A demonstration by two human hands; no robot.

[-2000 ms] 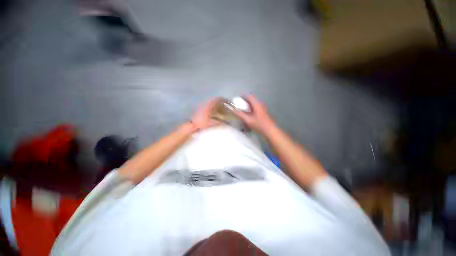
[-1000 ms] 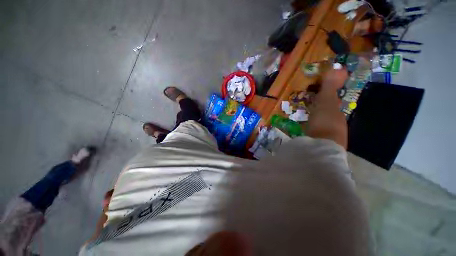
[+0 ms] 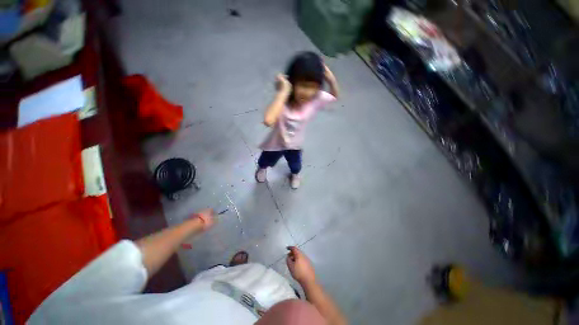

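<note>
My left hand (image 3: 206, 219) is out over the grey floor at the lower left, small and blurred. A short thin dark line shows at its fingertips; whether it is held cannot be told. My right hand (image 3: 299, 263) is low near the centre, in front of my light shirt, with its fingers bent together. A tiny dark spot shows at its fingertips, too small to name. No bottle is in view.
A child (image 3: 293, 120) in a pink top stands ahead with raised hands. A dark red desk (image 3: 108, 165) is left, with a red bag (image 3: 152, 105) and black round base (image 3: 175, 175) beside it. Shelves (image 3: 444, 120) run right; a green sack (image 3: 333, 22) is at top.
The view has swung from the cluttered wooden table to the desk, child and shelves. The bottle-like item between my hands two seconds ago is gone from view; my hands are now apart.
</note>
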